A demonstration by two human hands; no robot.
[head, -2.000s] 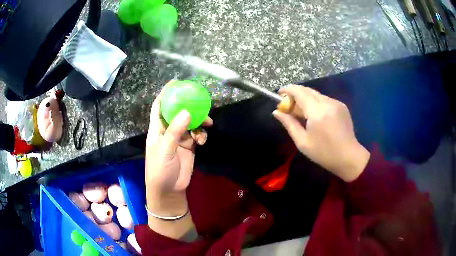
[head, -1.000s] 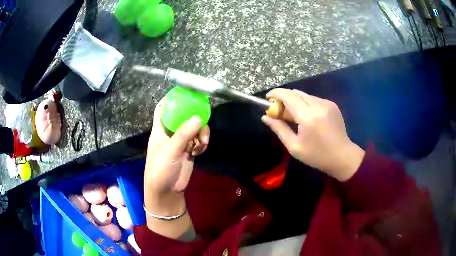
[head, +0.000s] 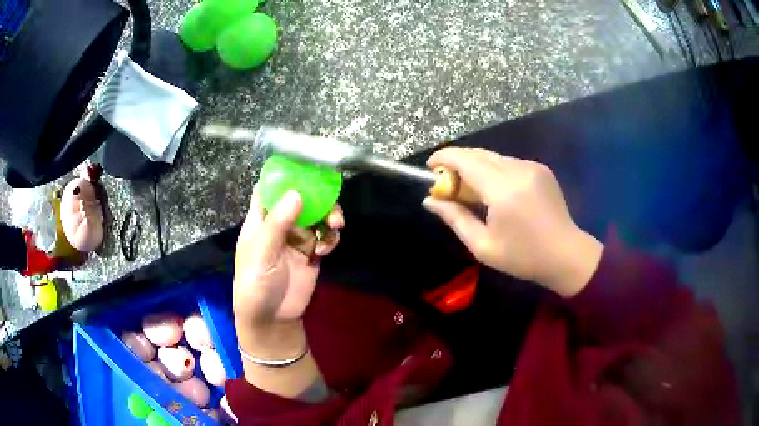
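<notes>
A bright green ball [head: 301, 195] is held in my left hand [head: 279, 262], thumb on its front and fingers behind it. My right hand [head: 516, 212] grips the pale wooden handle end of a long hand tool [head: 312, 148]. The tool's silver-white middle section lies across the upper edge of the ball and covers it there; whether it touches cannot be told for sure. Its narrow tip points left past the ball and is blurred. Several loose green balls [head: 247, 41] lie on the bench at the upper left.
A blue bin [head: 108, 370] at lower left holds pink parts [head: 162, 329] and green pieces. The speckled bench [head: 399, 66] has a black headband-like object [head: 50, 91], white cloth [head: 148, 108], toy figure [head: 83, 215] and thin tools [head: 707, 10] at far right.
The tool has moved left and down with my right hand, and its middle section now crosses the ball's top. My left hand and the ball have shifted slightly left.
</notes>
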